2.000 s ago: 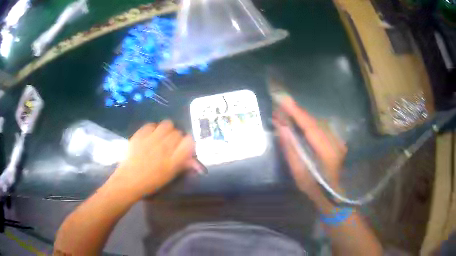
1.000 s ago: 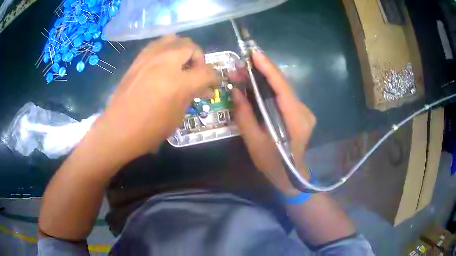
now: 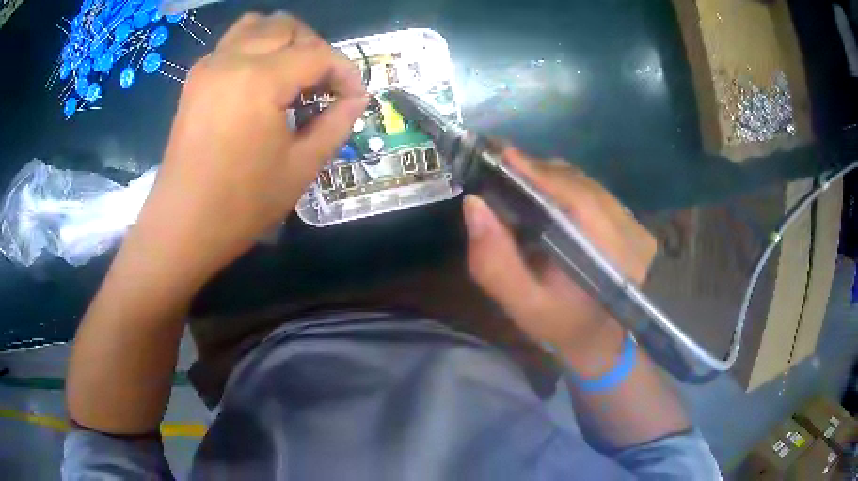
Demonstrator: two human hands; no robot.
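Observation:
The white socket housing (image 3: 381, 209) lies open on the bench, with a green circuit board (image 3: 411, 139), a yellow block part (image 3: 392, 117) and metal contacts inside. My left hand (image 3: 254, 103) reaches over its left side, thumb and fingertip pinched together on what looks like a thin dark wire above the board; the fingertips hide part of it. My right hand (image 3: 555, 244) holds the soldering iron (image 3: 527, 207) like a pen. Its tip points into the housing beside the yellow part, close to my left fingertips. Whether it touches a joint is unclear.
A pile of blue discs (image 3: 113, 42) with wire legs lies at the upper left. A clear plastic bag (image 3: 61, 211) lies at the left. A cardboard tray (image 3: 701, 85) with silvery bits stands at the right. The iron's pale cable (image 3: 753, 282) curves off to the right.
The iron has swung down so its tip now points into the housing. My right hand has moved right and opened away from my left fingers. The view has shifted, and the clear hood is nearly out of it.

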